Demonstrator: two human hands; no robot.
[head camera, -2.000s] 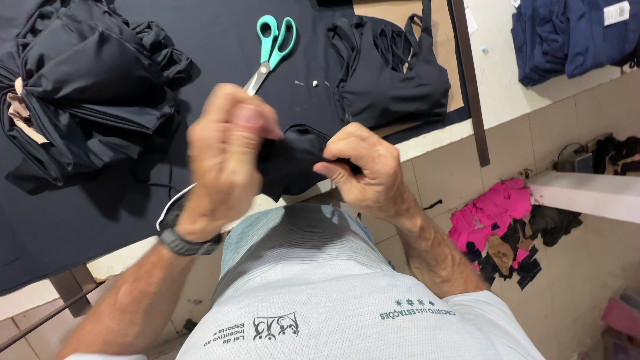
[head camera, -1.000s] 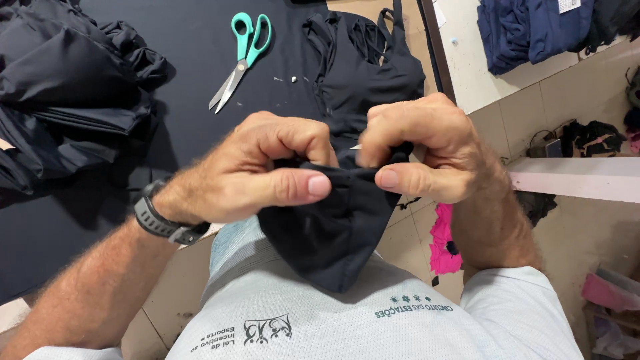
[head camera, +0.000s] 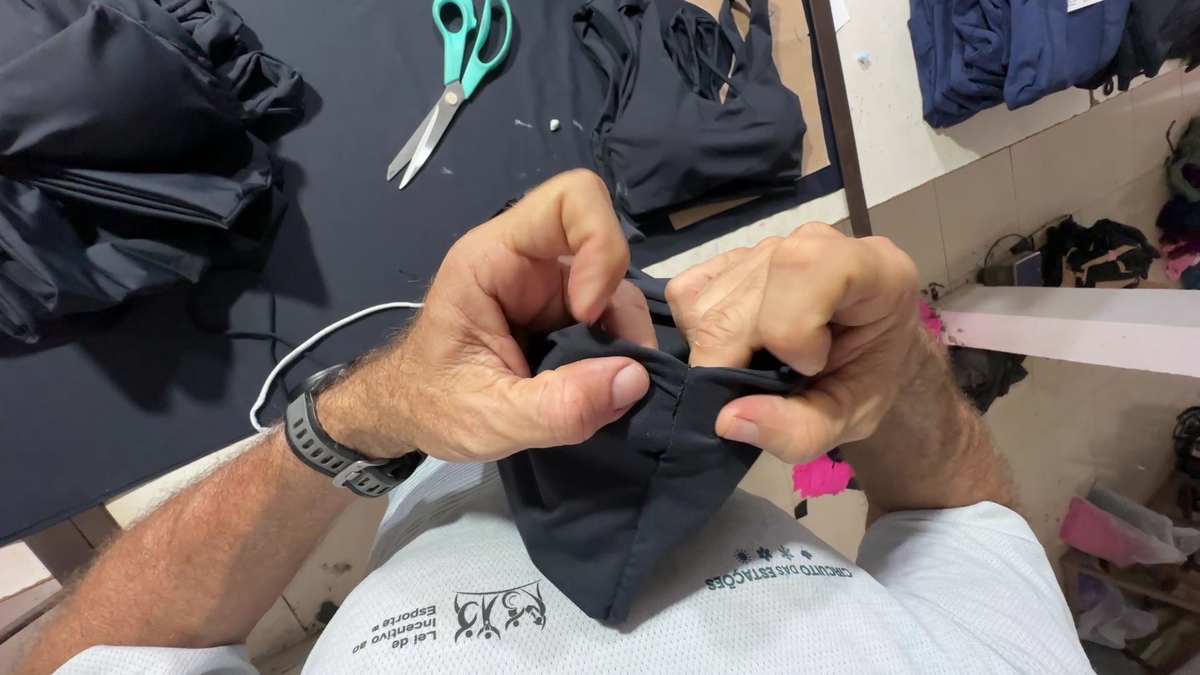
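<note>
A black fabric piece (head camera: 637, 487) with a seam down its middle hangs in front of the shirt, its lower end tapering to a point. Its upper edge is pinched on the left by my left hand (head camera: 534, 347), thumb in front and fingers inside the opening. On the other side of the seam, my right hand (head camera: 806, 337) grips the same edge, its fingertips partly hidden in the cloth. Beyond the hands, scissors with turquoise handles (head camera: 457, 80) lie on dark cloth, beside a black strappy garment (head camera: 703, 122).
Piled black fabric (head camera: 122, 159) covers the table's left part. A white cord (head camera: 319, 339) curves near the watch on my left wrist. Folded navy garments (head camera: 1017, 52) lie at upper right. Below stand a pale beam (head camera: 1078, 328) and scattered cloth scraps (head camera: 1097, 253) on the floor.
Two seconds ago the hands were farther apart with the fabric bunched between them; now they are close together at its upper edge, and it hangs down spread out. The view has shifted.
</note>
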